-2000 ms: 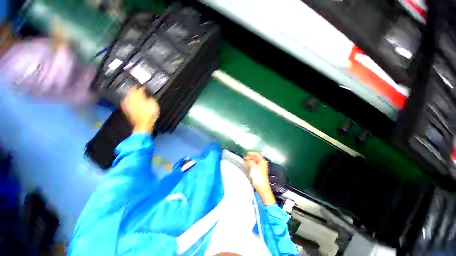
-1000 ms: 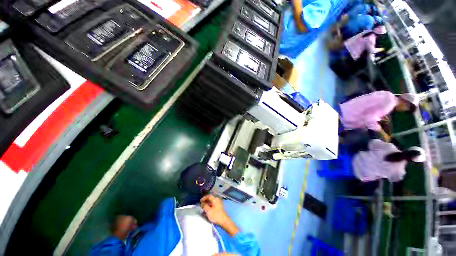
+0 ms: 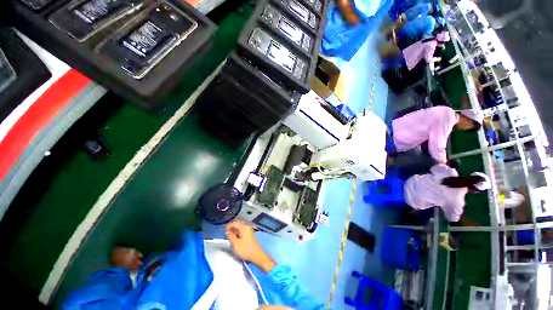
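A white desktop machine [image 3: 358,148] stands in front of me with its head over dark slide tables and fixtures [image 3: 271,184]. A small control screen [image 3: 267,223] is on its front edge. A round black fan-like disc [image 3: 221,204] sits at its front corner. My right hand [image 3: 242,240] is just below the disc, fingers curled; no held thing shows, but the fingertips are unclear. My left hand [image 3: 126,258] is low at the left near my sleeve, blurred and partly shadowed; its grip is unclear.
A tall black tray stack [image 3: 242,100] with phone units stands behind the machine. More trays with units [image 3: 145,39] lie on the raised white-and-red shelf [image 3: 54,112] at upper left. A small dark part [image 3: 95,147] lies on the green bench. People in pink [image 3: 424,130] and blue work beyond stools.
The view has swung from the tray stack at the left to the machine. My left hand has left the stack's edge. Over the last second the scene shifted slightly left; my right hand stays by the disc.
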